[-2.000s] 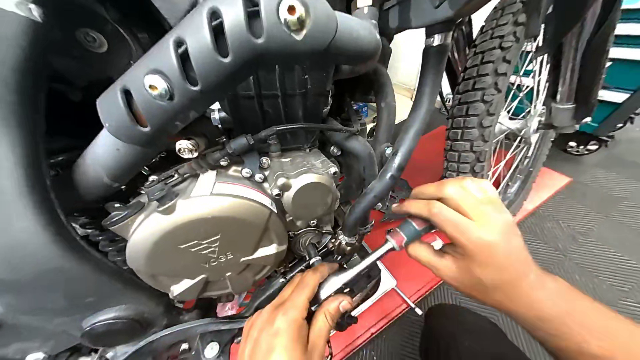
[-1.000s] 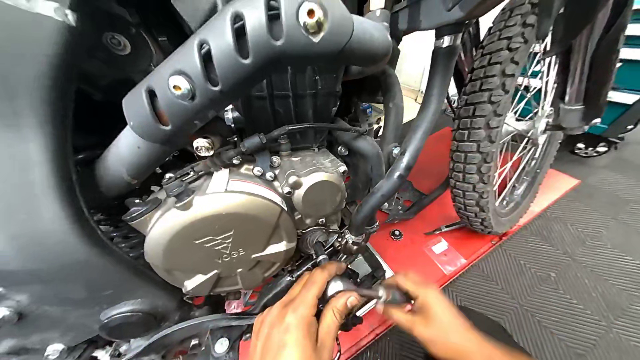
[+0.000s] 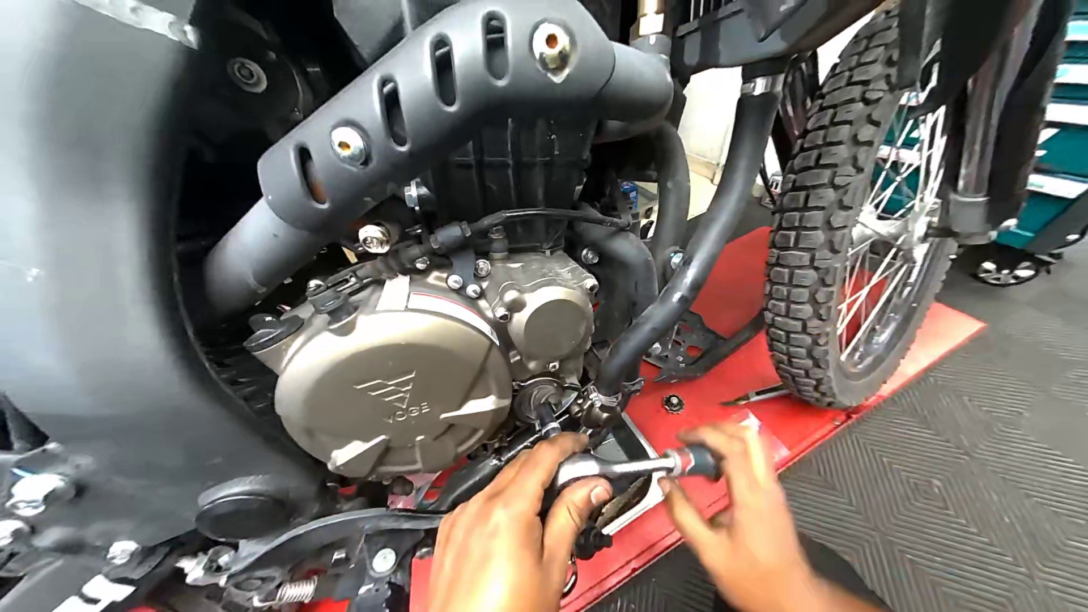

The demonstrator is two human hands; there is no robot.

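My left hand (image 3: 518, 518) is closed around the head of a ratchet wrench (image 3: 629, 466), its thumb below and its fingers above. From the head, a dark extension (image 3: 549, 421) reaches up to a round opening (image 3: 537, 399) low on the motorcycle engine, right of the bronze-coloured engine cover (image 3: 395, 395). The ratchet points right, and its dark handle end lies between the fingers and thumb of my right hand (image 3: 739, 501), which is slightly blurred. How firmly the right fingers grip it is hard to tell.
A black frame tube (image 3: 693, 280) and a knobby front tire (image 3: 816, 255) stand to the right. On the red lift platform (image 3: 731, 404) lie a small round dark part (image 3: 673, 404) and a thin tool (image 3: 756, 395). The exhaust heat shield (image 3: 442, 93) spans above the engine.
The ratchet handle has swung from pointing up and right, two seconds ago, to nearly level. My right hand has moved down with it. My left hand has stayed at the ratchet head.
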